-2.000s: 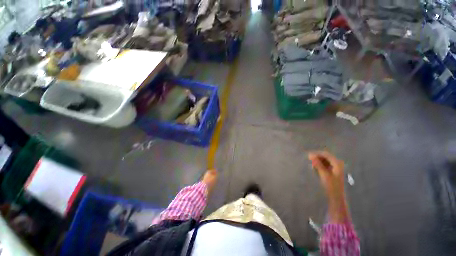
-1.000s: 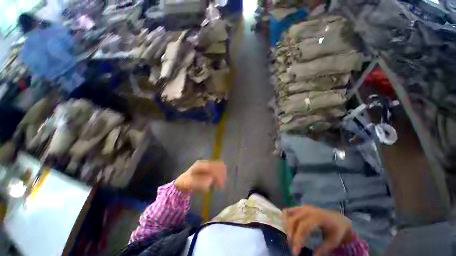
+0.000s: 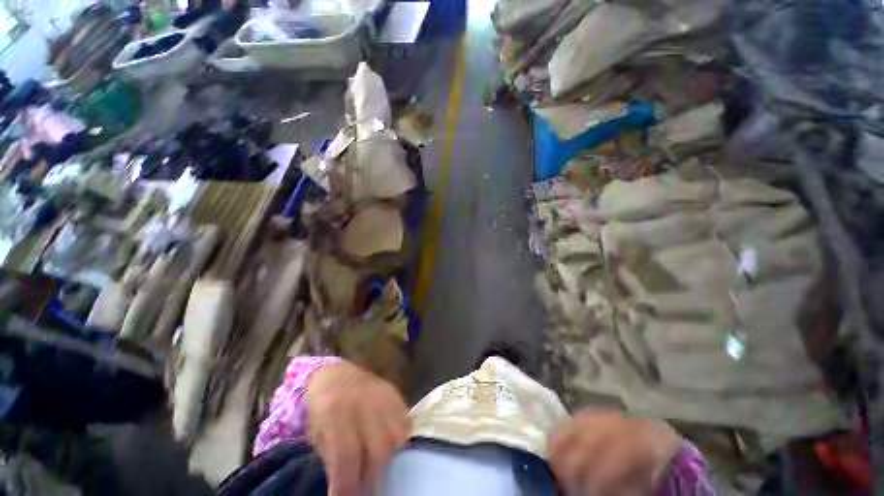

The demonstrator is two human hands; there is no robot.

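My left hand (image 3: 354, 421) is low in front of me, back of the hand up, at the left edge of the pale apron (image 3: 489, 402). My right hand (image 3: 615, 455) is at the apron's right edge, fingers bent. Both hands are blurred, and their fingertips are hidden or merge with the clothing, so I cannot tell if they grip the cloth. No cut piece or tool shows in either hand. A large stack of khaki cloth bundles (image 3: 717, 291), with small white tags, stands to my right.
A grey aisle (image 3: 475, 242) with a yellow line (image 3: 441, 174) runs ahead. Khaki-brown pieces (image 3: 373, 232) are heaped on its left. A blue cloth or sheet (image 3: 582, 136) lies among the right stacks. White tubs (image 3: 300, 44) stand far left; dark grey cloth (image 3: 805, 107) is at far right.
The view has moved forward along the aisle, and the khaki bundles on the right are now beside me. Both hands have come lower and close to the apron.
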